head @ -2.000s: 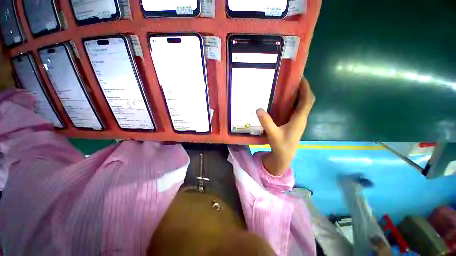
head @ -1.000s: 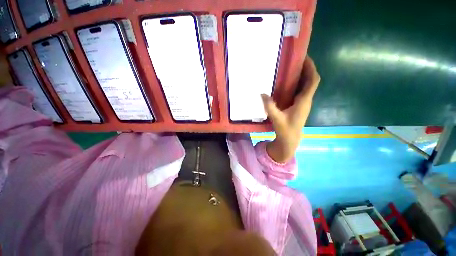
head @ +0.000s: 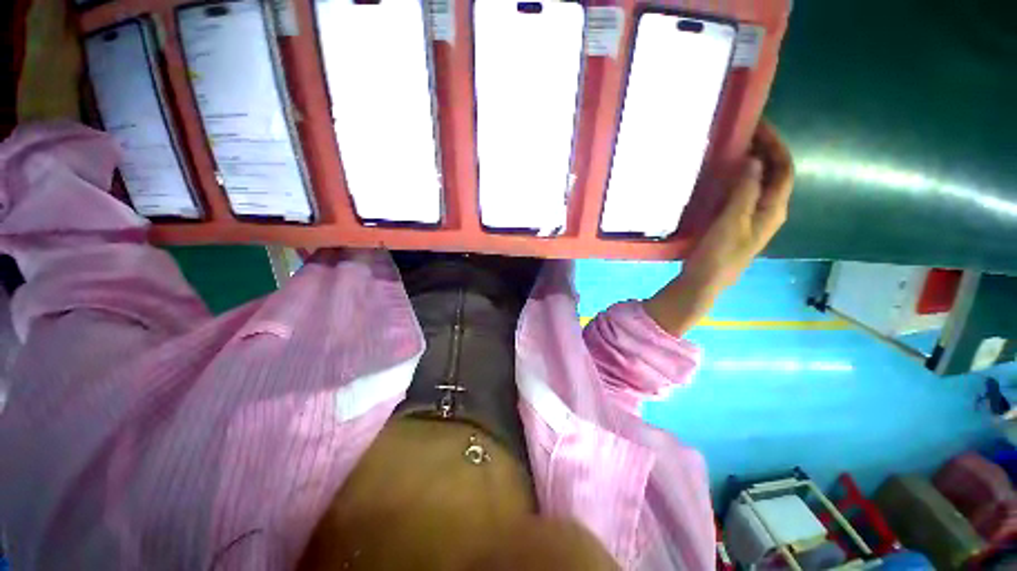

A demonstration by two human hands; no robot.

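The red-orange phone tray [head: 446,240] lies across the top of the view, its upper part cut off. Its near row holds several black-edged smartphones, such as one at the right end [head: 668,128] and one beside it [head: 529,117]. The three right screens are plain white; the two left ones [head: 245,112] are greyer with faint text lines. My right hand [head: 742,212] grips the tray's right edge, fingers partly hidden. My left hand [head: 50,67] is at the tray's left edge, dim and cut off by the frame, its fingers not clear.
A dark green bench surface [head: 892,145] lies beyond and right of the tray. Below it are a blue floor [head: 769,390] with a yellow line, a white-topped stool or frame [head: 790,522], red items and crates [head: 931,519] at the lower right. White labels [head: 603,31] sit beside phones.
The tray has shifted right and up in view, with my right hand on its edge. The right-end phone's screen went from dark bands to all white. My right thumb has left that screen.
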